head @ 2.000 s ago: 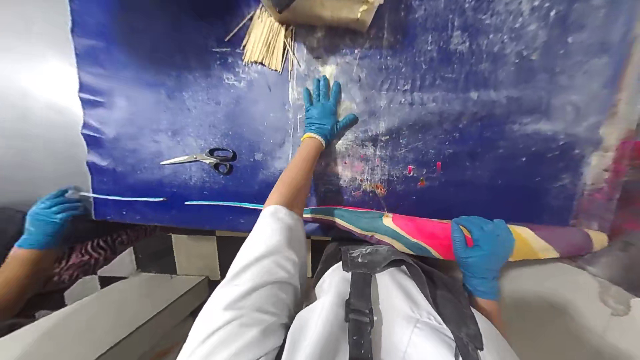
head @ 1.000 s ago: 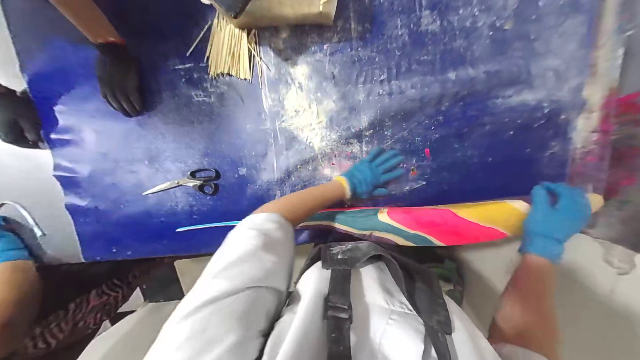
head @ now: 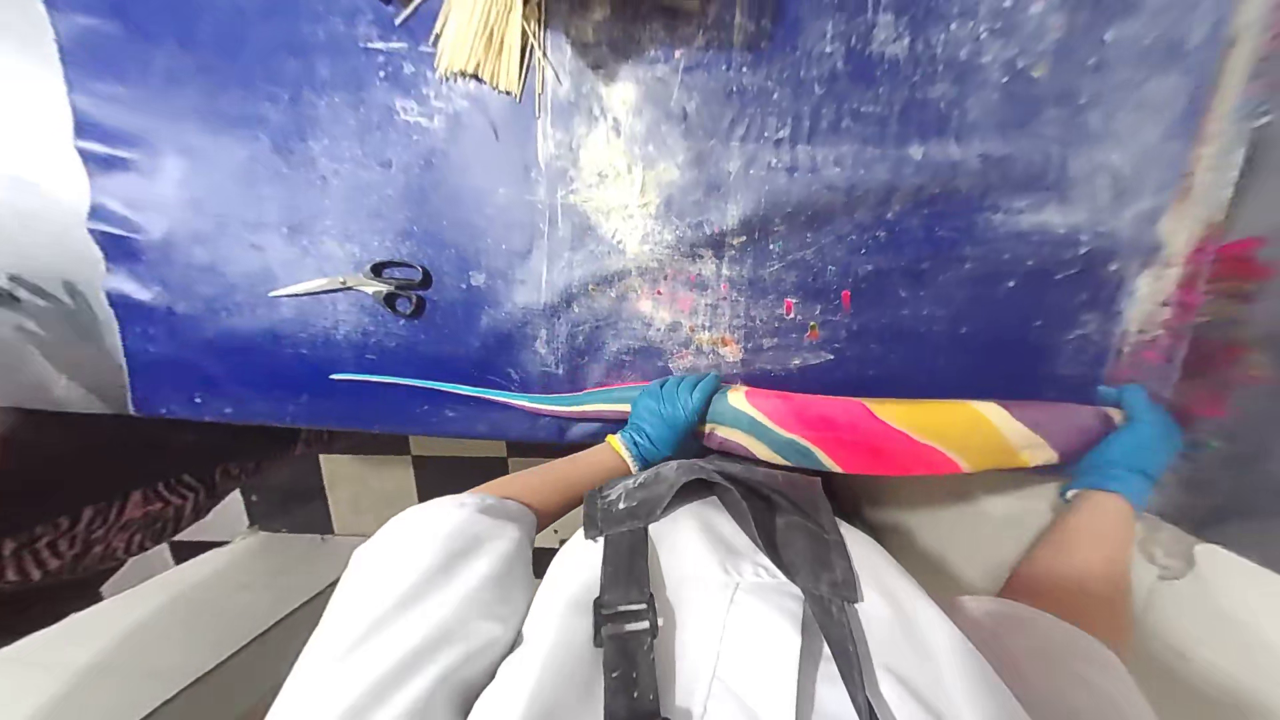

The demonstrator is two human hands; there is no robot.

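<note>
A long tapered roll with pink, teal, yellow, purple and cream stripes (head: 850, 430), soft-looking like candy, lies along the near edge of the blue table. Its thin light-blue tail points left. My left hand (head: 670, 415), in a blue glove, rests over the roll where it narrows, fingers together across its top. At the thick right end, my right hand (head: 1127, 445), also gloved in blue, closes around the tip; some fingers are hidden. Scissors with black handles (head: 372, 287) lie on the table above the thin tail.
Thin wooden sticks (head: 485, 45) lie in a bundle at the table's far side. Small pink and red scraps (head: 725, 345) dot the blue table surface (head: 930, 200) beyond the roll. Pink residue marks the right edge. A checkered floor (head: 368, 492) shows below at left.
My left hand, flat on the table before, is now on the roll. The dark-gloved hands of another person, seen one second ago at the left, are out of view.
</note>
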